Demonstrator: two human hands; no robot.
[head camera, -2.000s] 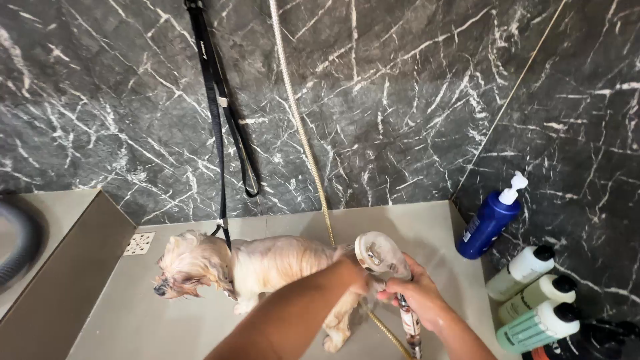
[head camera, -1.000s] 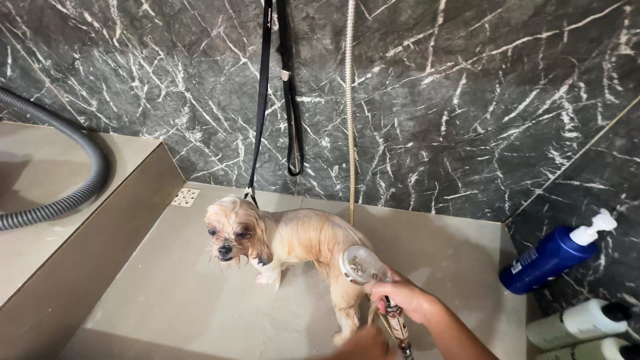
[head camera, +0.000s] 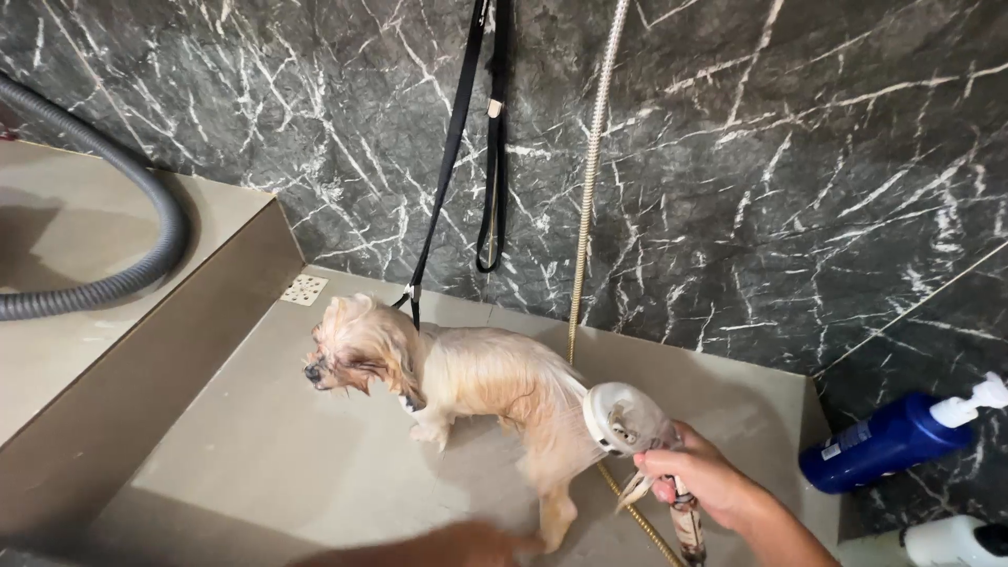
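Observation:
A small wet dog (head camera: 496, 374) with cream and tan fur stands on the tiled tub floor, its head to the left. A black leash (head camera: 449, 157) runs down the wall to its neck. My right hand (head camera: 697, 472) is closed on a shower head (head camera: 630, 419) with a clear and white head, held against the dog's rump. The dog's tail hangs beside my fingers. My left hand (head camera: 480, 543), blurred at the bottom edge, is near the dog's hind leg; its fingers are not clear. A metal shower hose (head camera: 591, 181) hangs down the wall and passes behind the dog.
A grey corrugated hose (head camera: 169, 228) lies on the raised tiled ledge (head camera: 228, 213) at the left. A drain cover (head camera: 304, 290) is set in the floor's back corner. At the right stand a blue pump bottle (head camera: 890, 442) and a white bottle (head camera: 945, 543). Dark marbled tiles cover the wall.
My left hand has moved from the dog's rear down to the bottom edge. The dog's face, toward me a second ago, is turned left. The view has shifted.

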